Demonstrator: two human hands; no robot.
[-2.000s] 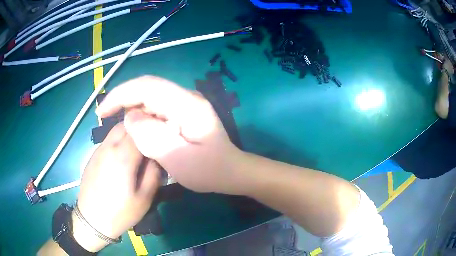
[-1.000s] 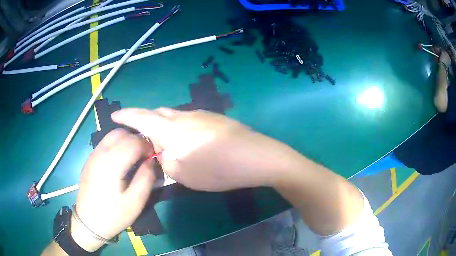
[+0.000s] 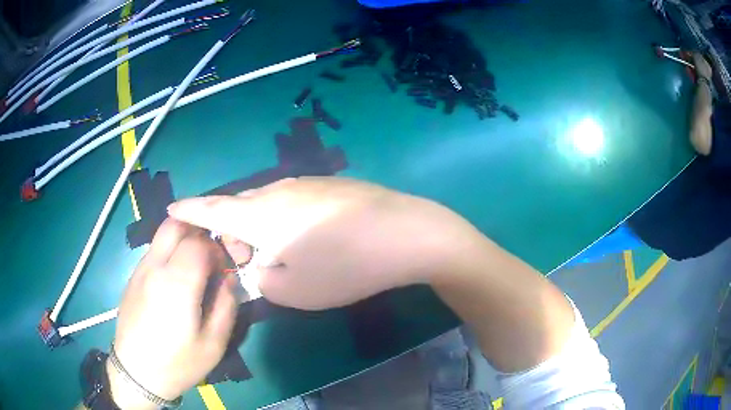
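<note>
My left hand is closed around the white cable that runs in from the red connector at the lower left. A second white cable runs up from the same connector. My right hand reaches in from the right, its fingertips meeting the left hand's. A thin red wire shows between the hands. The pale card lies partly under them, with black tape around it. What the right fingertips hold is hidden.
More white cables with coloured wire ends lie at the upper left across yellow tape. A pile of small black pieces lies at the back, before a blue tray. Another person's arm is at the far right.
My right hand has lowered and opened out from over the left, showing the red wire and part of the card. The view has shifted, so the bench things sit further left.
</note>
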